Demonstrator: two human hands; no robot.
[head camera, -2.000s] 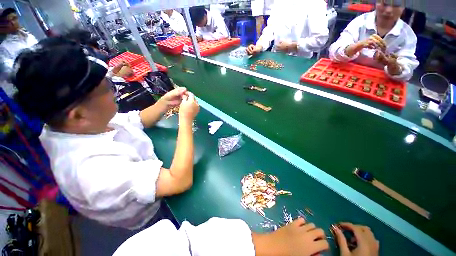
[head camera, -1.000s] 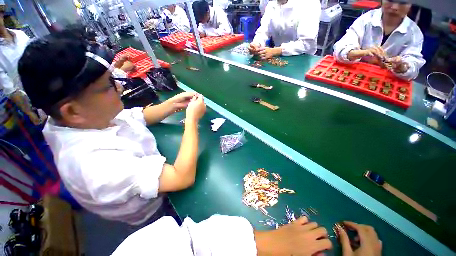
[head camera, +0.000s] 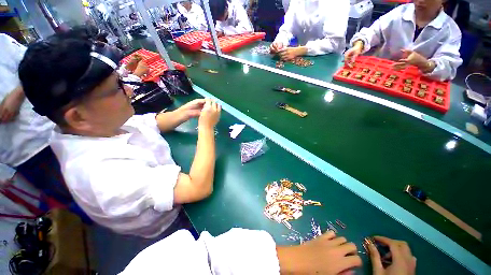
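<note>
My left hand (head camera: 328, 257) lies palm down at the bottom, fingers slightly spread, fingertips beside scattered silver pins (head camera: 312, 231); whether it pinches anything is hidden. My right hand (head camera: 397, 258) is curled around a small dark watch head (head camera: 383, 251) at the lower right, partly cut by the lower edge. A gold connector piece (head camera: 367, 244) shows at its fingertips. A loose pile of gold connector pieces (head camera: 284, 202) lies on the dark green bench (head camera: 237, 204), beyond my left hand.
A pale teal edge (head camera: 344, 182) separates bench and belt (head camera: 371, 145). On the belt lie a long-strapped watch (head camera: 444, 212) and two smaller ones. A zip bag (head camera: 252, 150) and white scrap (head camera: 236, 130) lie near a person (head camera: 113, 166) at left. Across sits a red tray (head camera: 393, 83) near another person.
The belt watches have shifted rightwards in view. The person across has moved their hands apart over the red tray. My hands stay in nearly the same place.
</note>
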